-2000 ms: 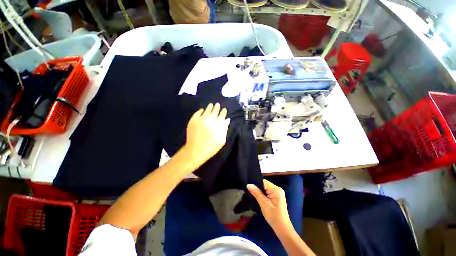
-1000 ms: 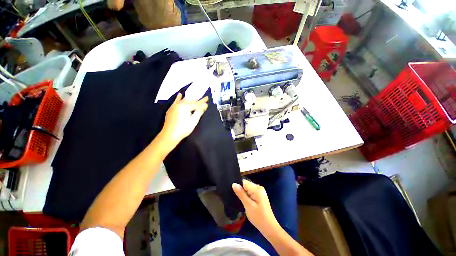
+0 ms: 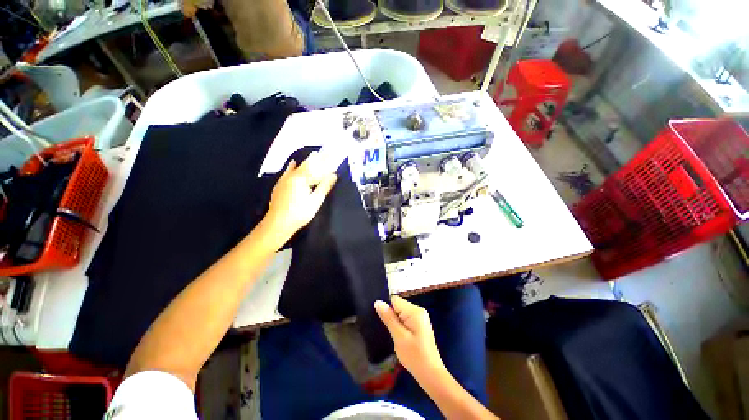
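Note:
A black garment panel [image 3: 333, 254] runs from the left front of the overlock machine [image 3: 435, 131] over the table's front edge towards my lap. My left hand [image 3: 297, 197] holds the panel's upper part beside the machine's needle area; the fingertips are partly lost in glare. My right hand [image 3: 406, 328] pinches the panel's right edge below the table edge. A large stack of black cut panels [image 3: 172, 221] lies flat on the table to the left.
A green-handled tool [image 3: 506, 209] and a small black disc [image 3: 474, 237] lie right of the machine. A white tub [image 3: 320, 75] stands behind the table. An orange-red basket [image 3: 78, 201] is at left, a red crate [image 3: 657, 205] at right. Dark cloth [image 3: 591, 344] covers a box at lower right.
Since two seconds ago, the view has shifted and my left hand has moved from flat on the panel to its upper edge near the needle area. My right hand still holds the edge.

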